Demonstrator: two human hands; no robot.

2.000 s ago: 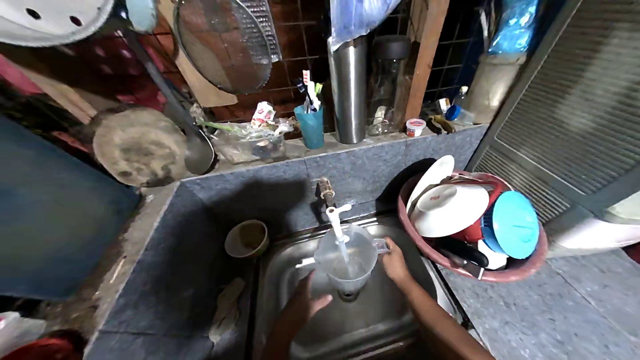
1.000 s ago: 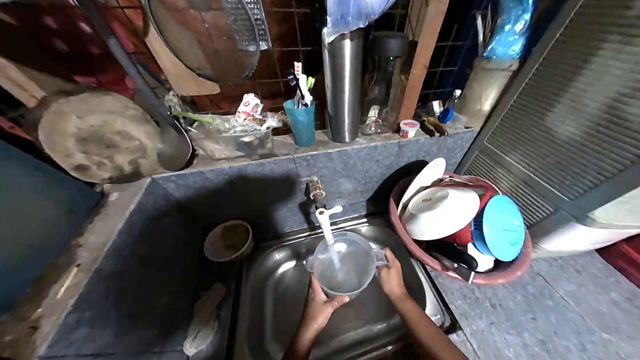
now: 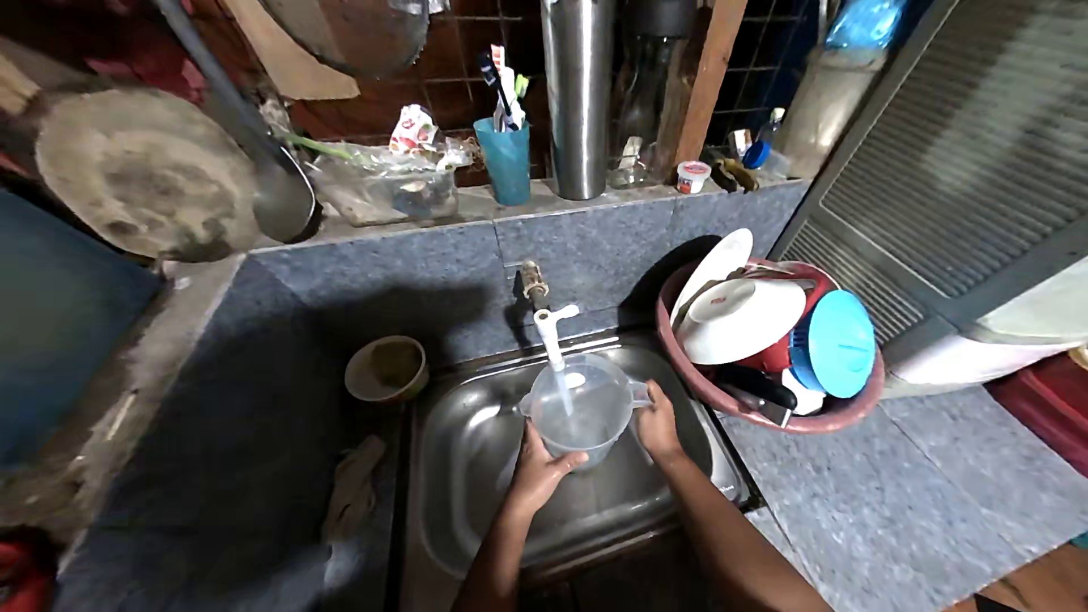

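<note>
A clear plastic pitcher [image 3: 586, 416] is held under a white faucet [image 3: 552, 331], and water runs from the spout into it. My left hand [image 3: 540, 472] grips its near left side, thumb along the front. With my right hand [image 3: 657, 421] I hold the handle at its right. Both hands are above the stainless steel sink [image 3: 476, 510]. How much water the pitcher holds is hard to tell.
Right of the sink stands a pink basin [image 3: 680, 357] heaped with dishes, a white bowl [image 3: 744, 319] and a blue lid [image 3: 841, 344]. A small bowl [image 3: 387, 368] sits left. The ledge behind bears a teal cup [image 3: 506, 161] of toothbrushes and a steel tumbler [image 3: 580, 102].
My left hand, two seconds ago apart from the pitcher with its fingers spread, has closed on the pitcher's side. Water was running in the earlier frames too. The view has shifted somewhat.
</note>
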